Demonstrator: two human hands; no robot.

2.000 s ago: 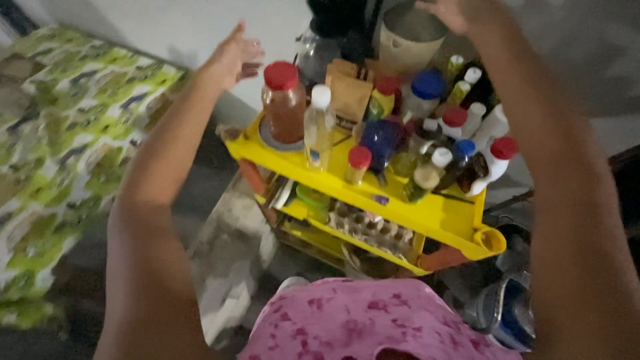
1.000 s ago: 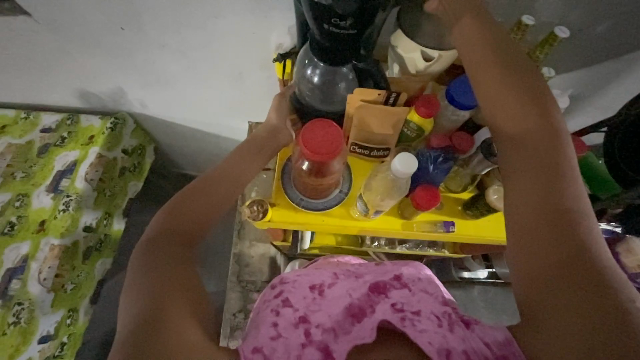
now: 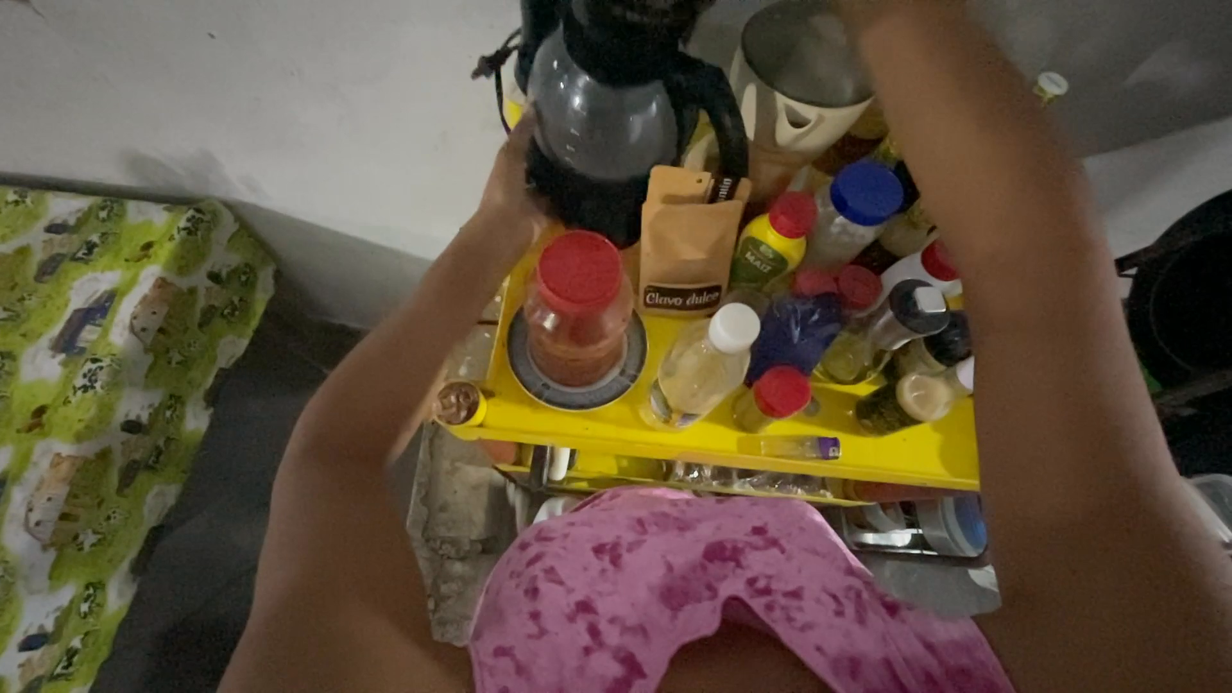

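My left hand (image 3: pixel 520 188) is at the left side of the black coffee maker (image 3: pixel 616 38), by its glass carafe (image 3: pixel 602 115); its fingers are partly hidden behind the machine, so its hold is unclear. My right hand is beyond the top edge, above a pale plastic pitcher (image 3: pixel 804 106), and only the forearm shows. In front of the coffee maker, a red-lidded jar (image 3: pixel 579 313) stands on a grey-rimmed plate (image 3: pixel 539 385), beside brown paper pouches (image 3: pixel 691 245). A white-capped bottle (image 3: pixel 701 366) and a small red-capped jar (image 3: pixel 775 397) are near the front edge.
The yellow shelf cart (image 3: pixel 616 438) carries several more bottles and jars, including a blue-lidded jar (image 3: pixel 861 202) and a yellow squeeze bottle (image 3: pixel 773 241). A patterned green cloth (image 3: pixel 106 385) covers a surface at left. A black pan (image 3: pixel 1189 298) is at right, and a wall stands behind.
My left hand, in the air two seconds ago, has come to the coffee maker's side. My right hand has passed out of sight at the top. The view has moved closer to the cart.
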